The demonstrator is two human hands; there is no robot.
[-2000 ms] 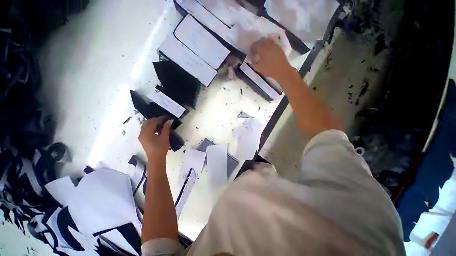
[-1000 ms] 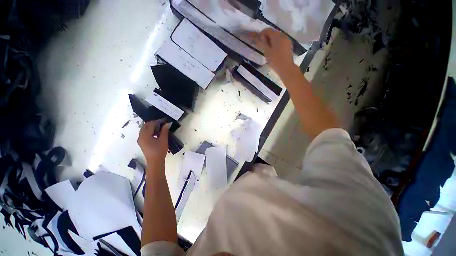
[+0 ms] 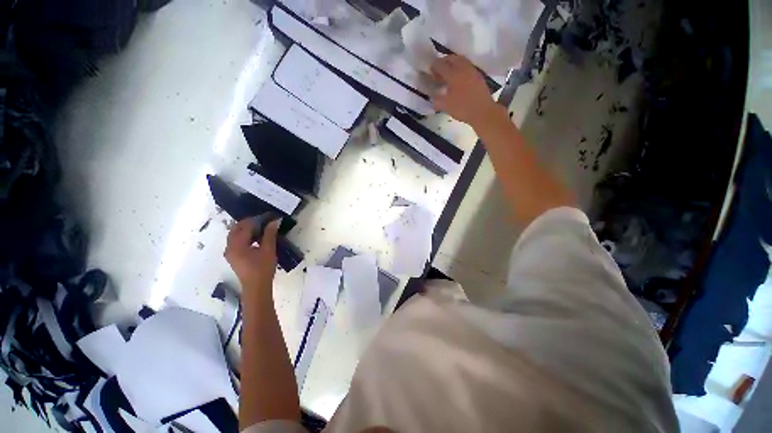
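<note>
My right hand (image 3: 453, 87) is at the upper middle with its fingers closed on a crumpled edge of the pale pink-beige patterned sheet (image 3: 394, 41), over the dark stacks. A long narrow panel with white paper on top (image 3: 355, 63) lies uncovered beside it. My left hand (image 3: 254, 245) is at the left centre, fingertips pinched on a small dark piece (image 3: 269, 225), partly hidden by the fingers. Next to it lie a dark cut panel (image 3: 227, 196) and a small white-topped part (image 3: 272, 189).
White-topped stacks (image 3: 300, 117) and a dark panel (image 3: 286, 156) lie mid-table. A narrow white-topped stack (image 3: 423, 145) lies by the table edge. Loose white papers (image 3: 361, 283) are near my body. Large white pieces (image 3: 173, 359) and tangled dark offcuts (image 3: 52, 331) lie lower left.
The patterned sheet has been pulled and crumpled upward, baring the long white-topped panel. My right hand has shifted slightly on it. My left hand keeps its pinch. The view has shifted slightly.
</note>
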